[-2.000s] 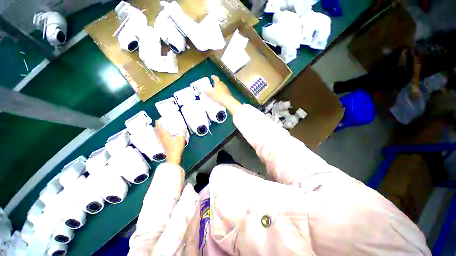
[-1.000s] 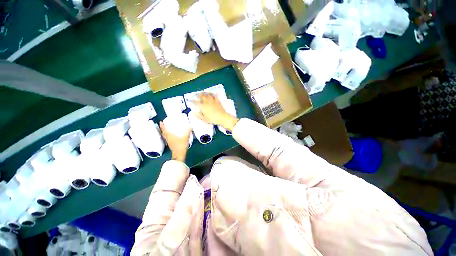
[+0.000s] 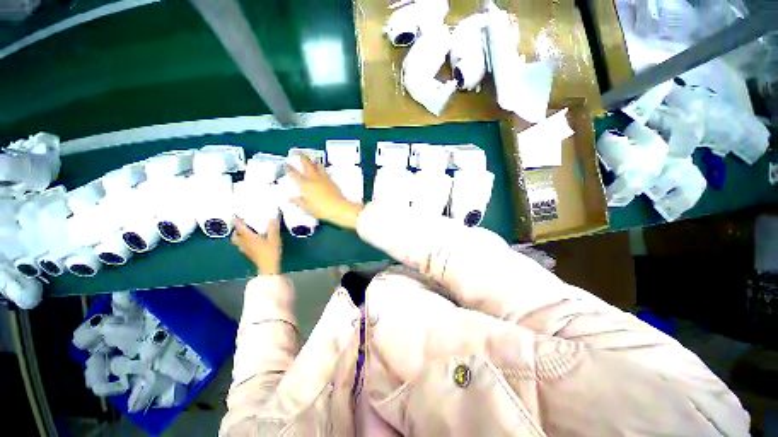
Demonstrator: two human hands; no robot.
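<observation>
A row of white security cameras (image 3: 216, 201) stands on the green bench top (image 3: 341, 256), lens ends towards me. My right hand (image 3: 320, 195) lies on top of one camera (image 3: 300, 220) in the middle of the row, fingers on its bracket end. My left hand (image 3: 260, 243) is at the lens end of the camera (image 3: 256, 205) just left of it, thumb and fingers around that end. Several cameras (image 3: 471, 201) stand in a group to the right of my right hand, partly hidden by my sleeve.
A shallow open carton (image 3: 595, 175) holds white paper (image 3: 546, 141) and a dotted sheet. Behind lies flattened cardboard (image 3: 380, 94) with loose cameras. More white units (image 3: 657, 162) are piled at the right. A blue bin (image 3: 205, 329) full of white parts is on the floor. A grey post (image 3: 243, 60) crosses the view.
The view has turned, so the bench lies more level and the carton is further right. My hands have moved left along the row, away from the cameras at its right end.
</observation>
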